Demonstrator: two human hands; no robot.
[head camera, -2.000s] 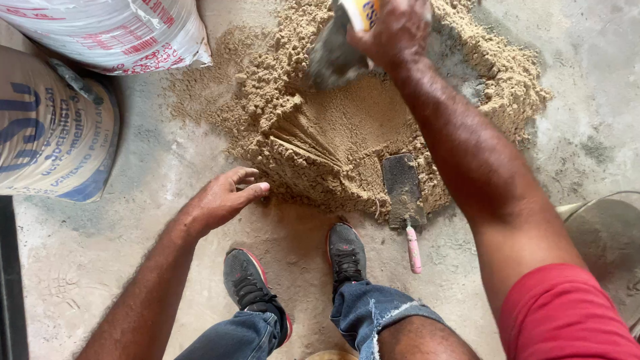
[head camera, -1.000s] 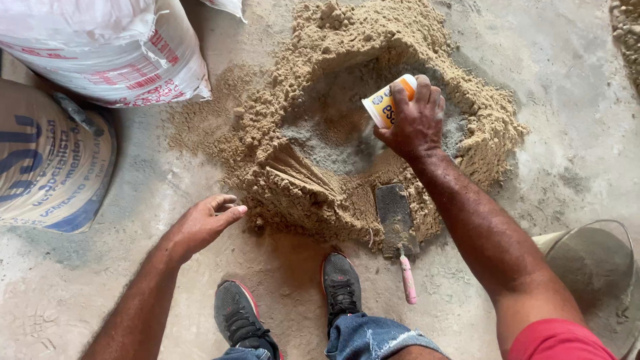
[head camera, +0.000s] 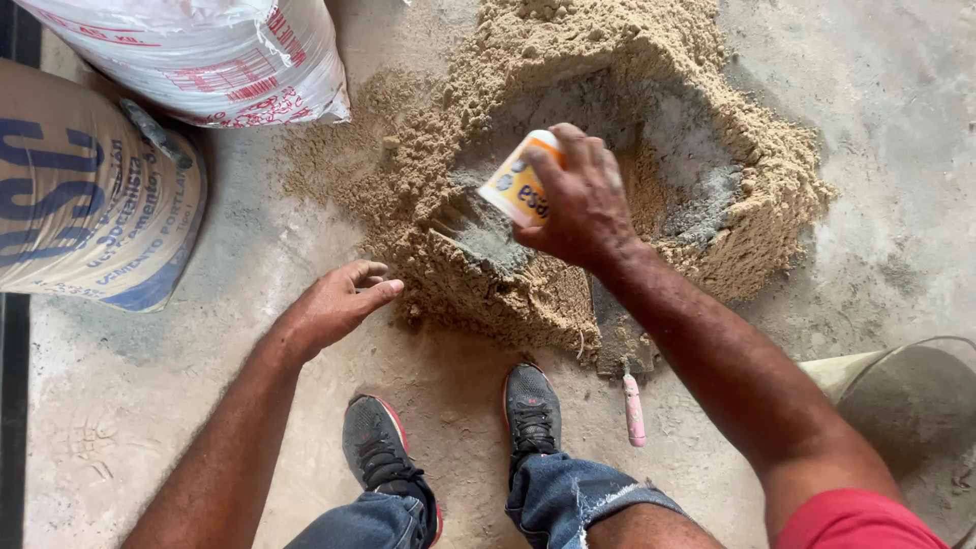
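Note:
My right hand (head camera: 583, 202) grips a white and orange plastic tub (head camera: 524, 179), tilted over the hollow of a ring-shaped sand heap (head camera: 778, 183). Grey cement powder (head camera: 496, 240) lies inside the ring, heaviest along its inner walls, with bare sand showing between. My left hand (head camera: 343, 301) hovers at the heap's lower left edge, fingers parted and holding nothing. A trowel (head camera: 624, 335) with a pink handle (head camera: 634, 412) rests at the near side of the heap, its blade partly in the sand and partly behind my right forearm.
A cement sack (head camera: 84, 198) and a white woven sack (head camera: 206, 61) with red print stand at the upper left. A grey-coated tool end (head camera: 155, 133) lies against the cement sack. At the lower right is a bucket (head camera: 907, 396). My shoes (head camera: 531, 404) are just below the heap.
My right hand has moved with the tub from the far side of the hollow to its near left part. Grey powder now covers parts of the hollow that showed sand before. The left hand stays near the heap's edge.

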